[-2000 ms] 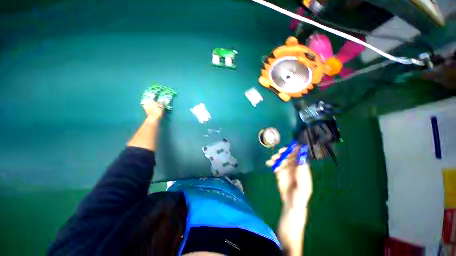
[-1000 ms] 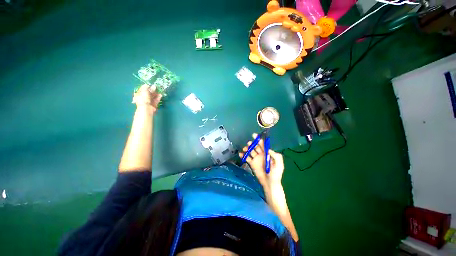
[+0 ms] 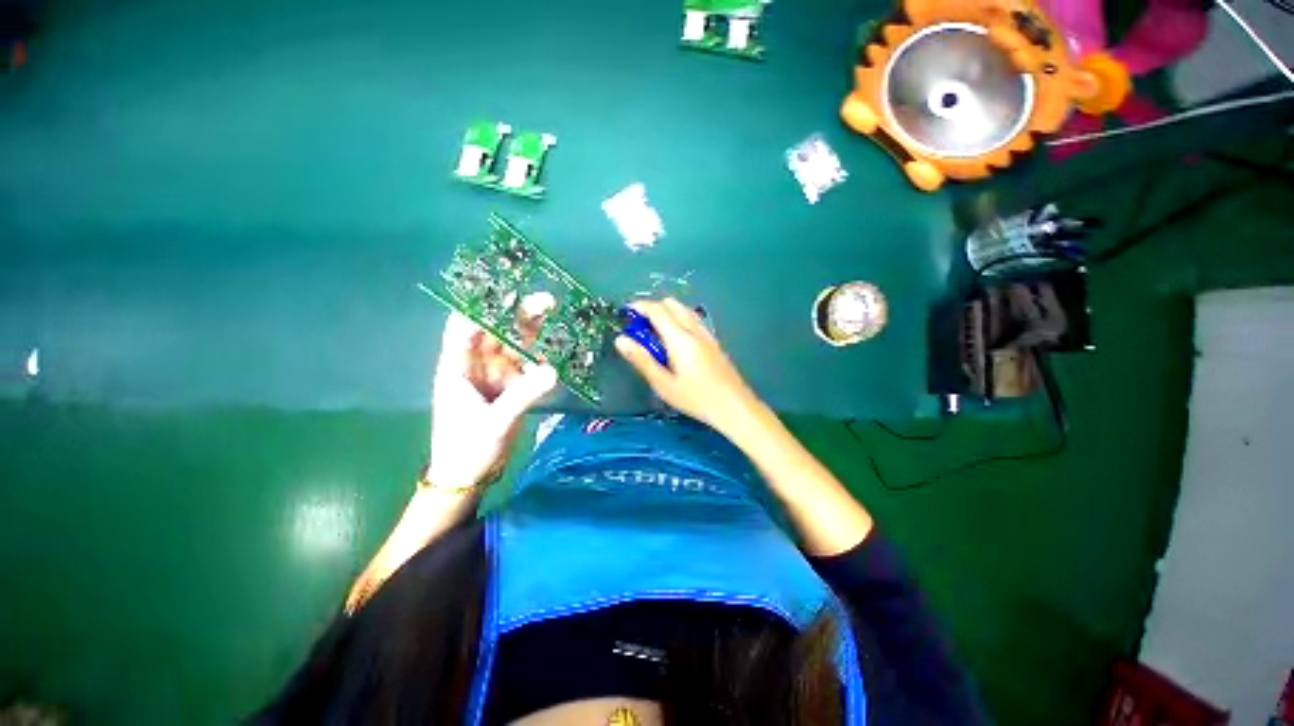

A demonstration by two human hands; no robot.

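My left hand [image 3: 490,372] holds a green circuit board panel [image 3: 528,301] from below, above the bench's front edge. The panel is tilted, dark chips facing up, with thin green rails along its long sides. My right hand [image 3: 684,362] is closed around blue-handled side cutters [image 3: 643,336]. The cutter jaws meet the panel's right end; whether they grip it is too small to tell. Behind the panel, a green board piece with white parts [image 3: 505,159] lies on the green bench mat [image 3: 284,170].
Two pale square patches [image 3: 633,216] [image 3: 816,168] lie behind my hands. Another green board [image 3: 724,26] is at the back. To the right are a round reel [image 3: 852,312], an orange animal-faced fan [image 3: 954,92] and a black soldering station with cables [image 3: 1001,338].
My left hand has brought the panel nearer to me, and my right hand has brought the cutters to its right end. A green board with white parts now shows behind the panel.
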